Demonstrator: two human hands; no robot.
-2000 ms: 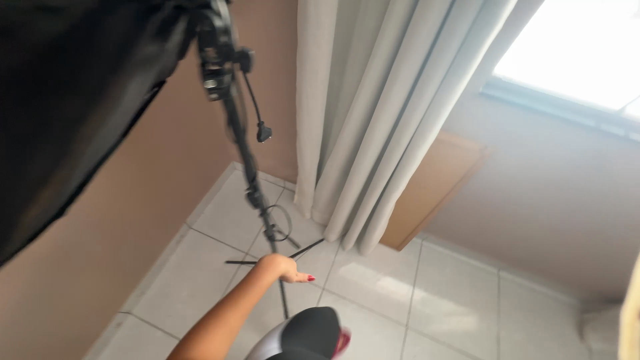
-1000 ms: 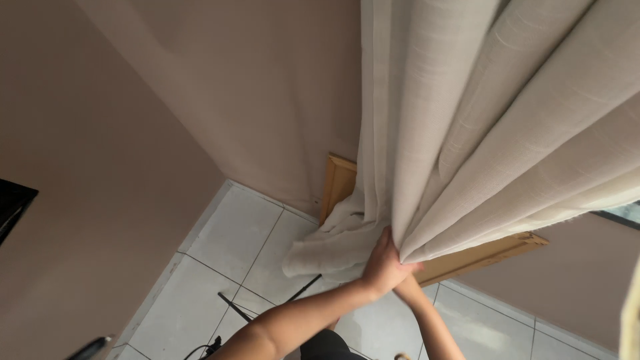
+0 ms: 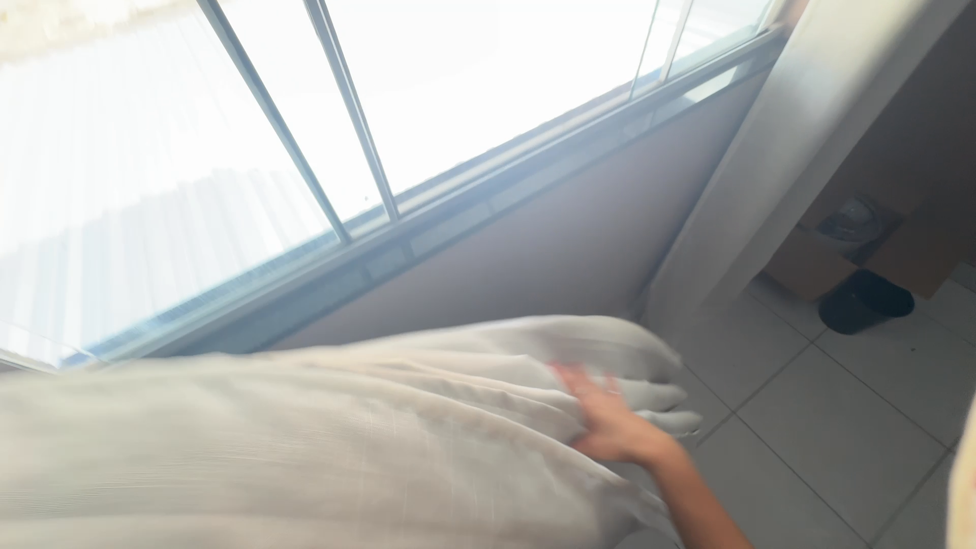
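A light beige fabric curtain (image 3: 305, 442) spreads in long folds across the lower left and middle of the head view. Its bunched end reaches right, above the tiled floor. My right hand (image 3: 614, 427) comes in from the lower right and lies against the folds near that end. Its fingers look spread over the cloth, with the thumb low on the left side; blur hides whether they grip it. My left hand is not in view.
Behind the curtain is a bright window with a metal frame (image 3: 488, 210). A pale wall edge or pillar (image 3: 770, 168) stands to its right. Beyond it, a dark bin (image 3: 865, 301) stands on the tiled floor (image 3: 831, 427), near a brown cardboard box (image 3: 808, 263).
The view has swung to the window. Both hands held the gathered curtain low down; now the cloth stretches sideways with my right hand against it, and my left hand has left the view.
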